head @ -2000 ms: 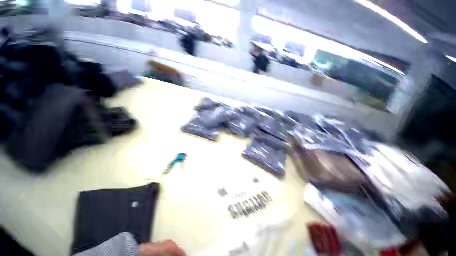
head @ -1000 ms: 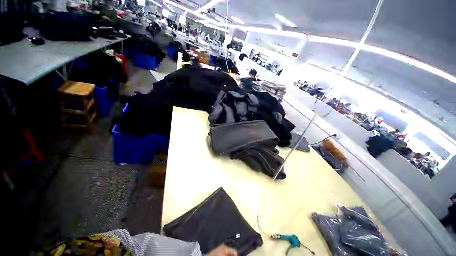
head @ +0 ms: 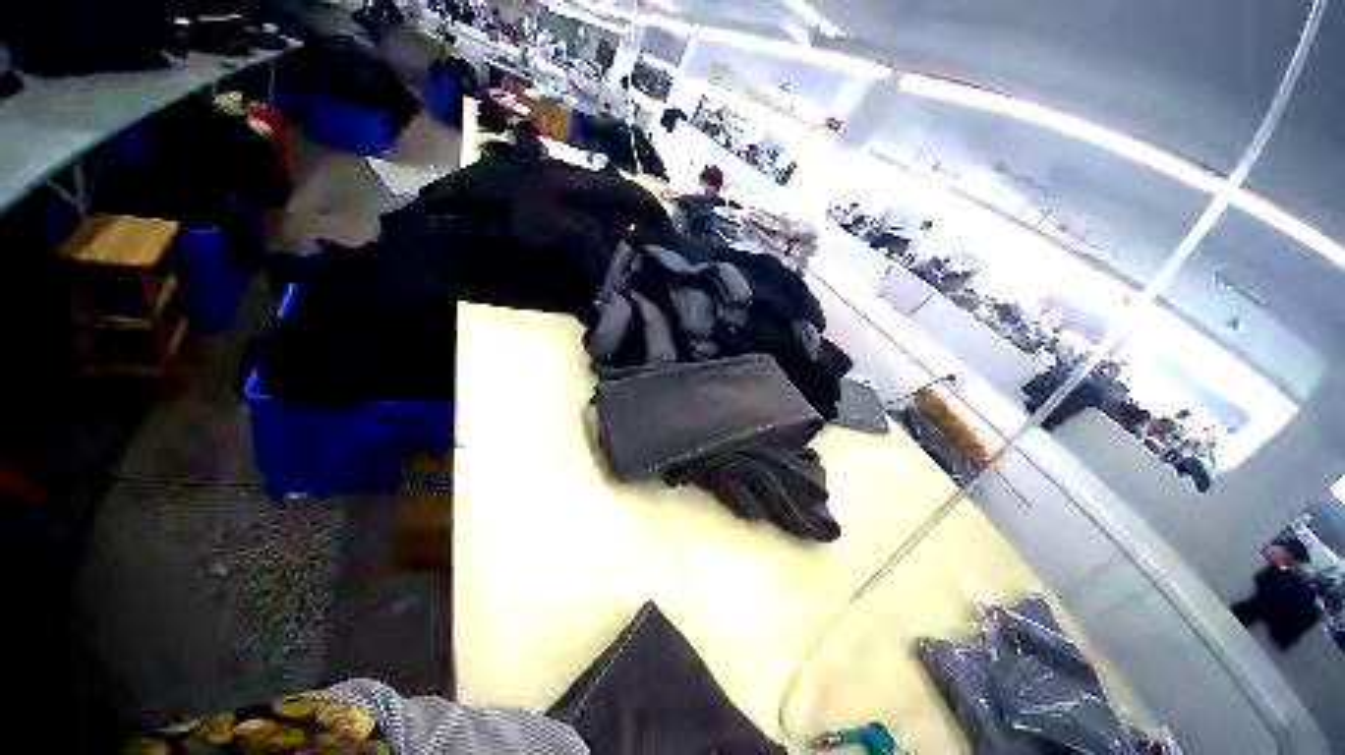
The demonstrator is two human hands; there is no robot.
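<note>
Dark grey folded trousers [head: 664,696] lie on the cream table [head: 546,516] at the bottom centre, cut off by the lower edge. A striped sleeve [head: 465,727] reaches to their left side; its hand is not visible. My other hand is out of the picture. The teal air blow gun [head: 859,738] lies to the right of the trousers, partly cut off. Its pale air hose [head: 900,558] rises to the upper right. Packed trousers [head: 1018,682] in clear bags lie at the lower right. A thick folded grey trouser stack [head: 708,419] sits farther up the table.
A large dark trouser pile [head: 516,221] covers the table's far part and hangs over its left side. A blue bin [head: 332,443] and wooden stool [head: 121,288] stand on the floor at left. A white partition [head: 1099,568] runs along the right; a person [head: 1280,593] is beyond it.
Since one second ago, the view has shifted. The folded trousers and blow gun sit lower in the picture, and the hand beside the trousers has dropped out of view.
</note>
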